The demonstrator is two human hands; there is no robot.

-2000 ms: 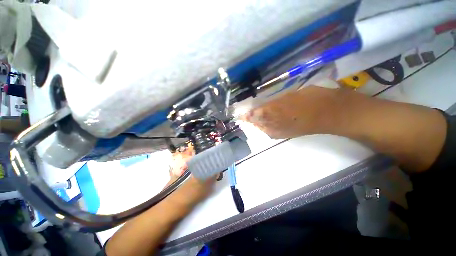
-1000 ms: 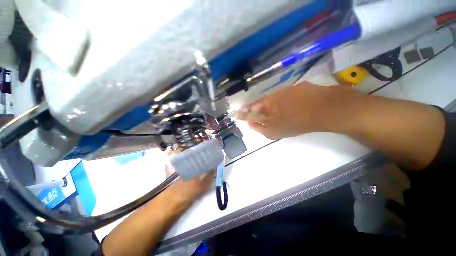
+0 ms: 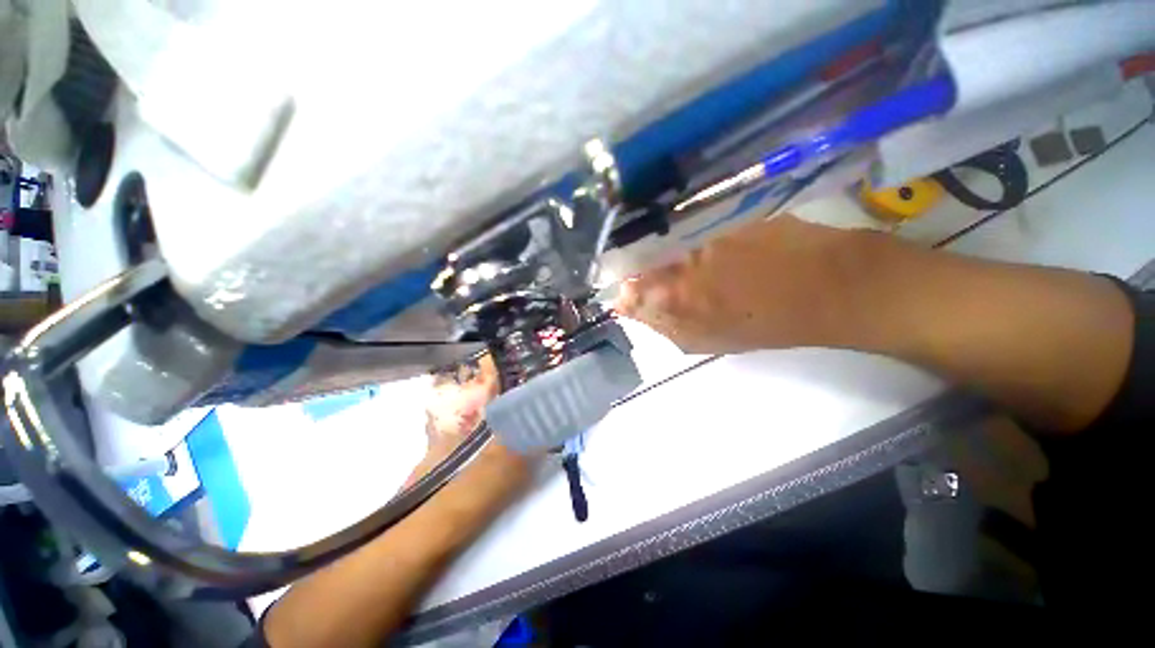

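Observation:
The white-grey sewing machine head (image 3: 418,152) fills the upper view. My right hand (image 3: 703,298) lies at the bright needle area, its fingertips lost in glare; I cannot tell if it holds anything. My left hand (image 3: 462,411) is mostly hidden behind the grey tension dial (image 3: 564,395) and the curved metal guard (image 3: 253,566). A short light-blue strip with a dark end (image 3: 576,487) sticks out below the dial over the white table (image 3: 785,399). The fabric at the needle is hidden.
Black-handled shears (image 3: 994,177) and a yellow disc (image 3: 906,198) lie beyond my right wrist. A blue pen (image 3: 874,124) is by the machine body. Light-blue pieces (image 3: 218,475) are at the left. The table's grey edge (image 3: 684,525) runs along the front.
The dark-ended strip shows less length below the dial than before. The machine shifted left in view, then back right. Both hands stay near the needle area.

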